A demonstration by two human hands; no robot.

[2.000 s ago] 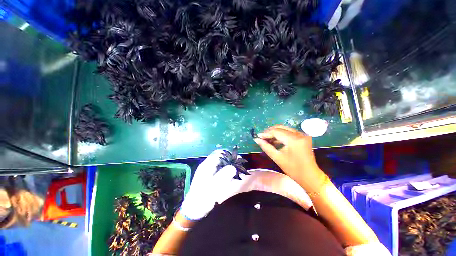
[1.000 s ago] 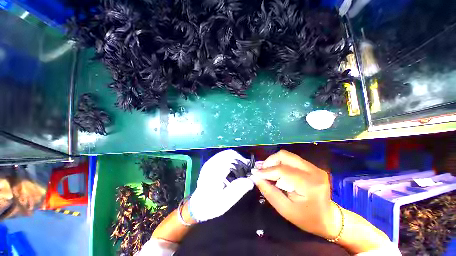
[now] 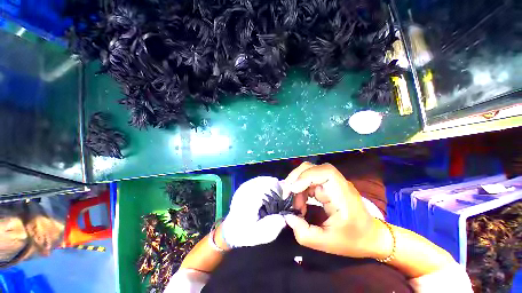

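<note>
A black petal cluster (image 3: pixel 275 205) is held above the dark-clothed lap, just below the bench edge. My left hand (image 3: pixel 249 213), in a white glove, is closed around its left side. My right hand (image 3: pixel 337 214), bare with a thin gold bracelet, pinches the right side of the cluster with thumb and index finger. Whether a small part is between the right fingertips cannot be told. A large heap of black clusters (image 3: pixel 229 46) lies on the green bench (image 3: pixel 275 129). A white oval (image 3: pixel 365 122) lies near the bench's front edge at the right.
A single black cluster (image 3: pixel 103 136) lies at the bench's left. A green crate (image 3: pixel 130 229) below holds black and gold-brown pieces. A blue crate (image 3: pixel 462 240) at the right holds gold-brown pieces. Clear dividers flank the bench, with a yellow-labelled tube (image 3: pixel 402 94) by the right one. A red stool (image 3: pixel 89 220) stands left.
My right hand has come down from over the bench to the cluster in my gloved left hand. Since the last earlier frame, its fingers have shifted slightly around the cluster. The view has shifted a little.
</note>
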